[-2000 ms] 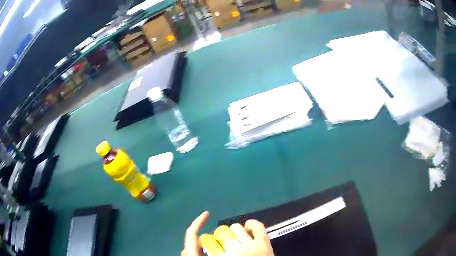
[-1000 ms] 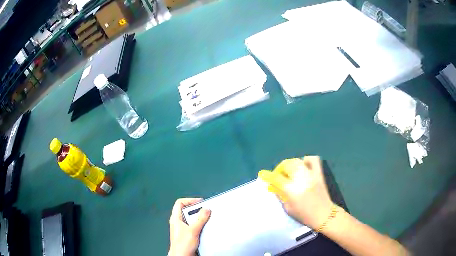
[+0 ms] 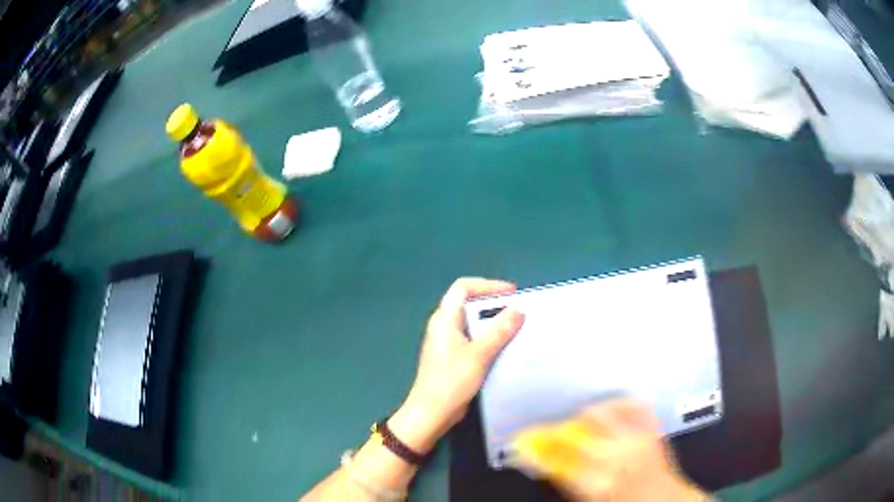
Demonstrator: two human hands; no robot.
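Observation:
A silver-grey closed laptop (image 3: pixel 608 343) lies on a black foam pad (image 3: pixel 750 392), its face with dark strips at the corners turned up. My left hand (image 3: pixel 461 348) grips the laptop's upper left corner, thumb on top and fingers at the edge. My right hand (image 3: pixel 603 451), with yellow finger covers, is over the laptop's lower edge and blurred. Whether it holds a cloth cannot be told.
A yellow-labelled bottle (image 3: pixel 235 181), a clear bottle (image 3: pixel 358 78) and a folded white wipe (image 3: pixel 312 153) stand or lie at upper left. A stack of printed cards (image 3: pixel 573 74) and white bags (image 3: pixel 755 69) lie beyond. Another laptop (image 3: pixel 127 348) is on a pad at left.
The view has shifted, so the bench items sit higher in the picture. My right hand has moved from the laptop's far edge to its near edge. My left hand stays at the corner.

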